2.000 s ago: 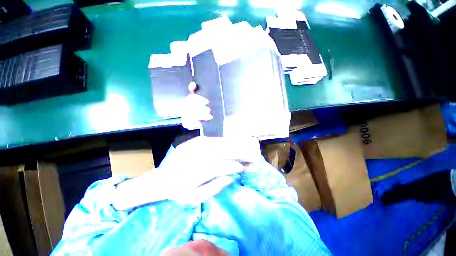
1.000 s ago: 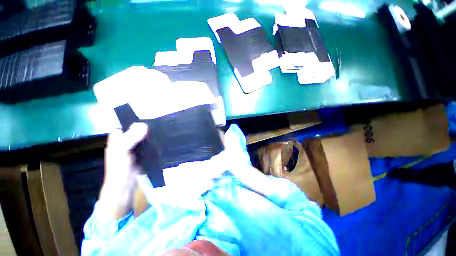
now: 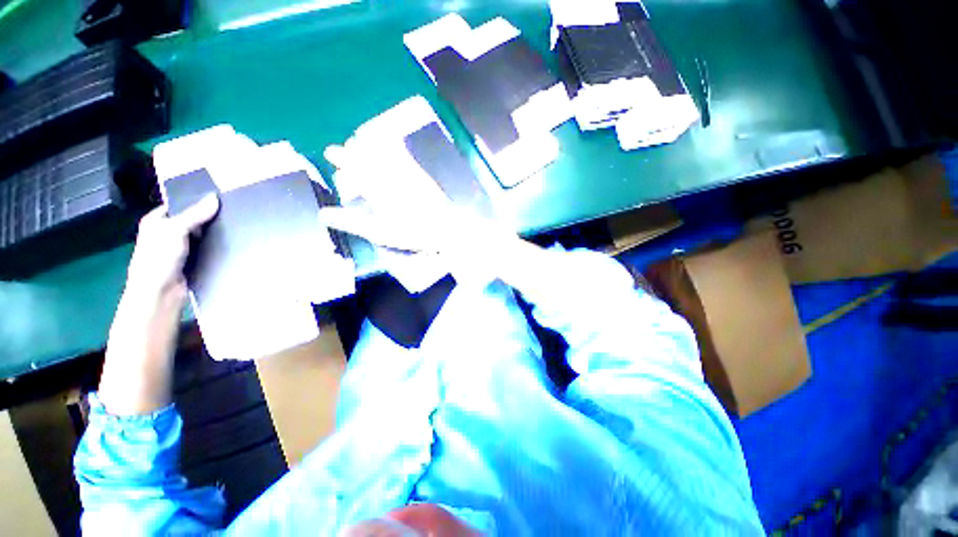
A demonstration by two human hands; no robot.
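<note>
My left hand point(image 3: 166, 246) grips a flat carton blank point(image 3: 257, 226), dark-panelled with white flaps, by its left side, thumb on top, at the bench's front edge. My right hand point(image 3: 436, 233), washed out by glare, reaches left with fingers extended over the lower part of another blank or stack point(image 3: 446, 157). Whether it grips this is unclear. A black piece point(image 3: 404, 315) shows below that hand, above my lap; its link to the blanks is unclear. A single blank point(image 3: 488, 89) lies flat and slanted further right.
A pile of blanks point(image 3: 615, 58) lies at the back right, beside a thin dark stick point(image 3: 704, 94). Rows of black ribbed blocks point(image 3: 58, 194) stand at the left. Brown cartons point(image 3: 746, 325) stand below the green bench point(image 3: 630, 173) at right, with more at lower left.
The blank held before me by both hands a second ago is now up to the left in my left hand. My right hand has moved over the middle blanks. The view has shifted.
</note>
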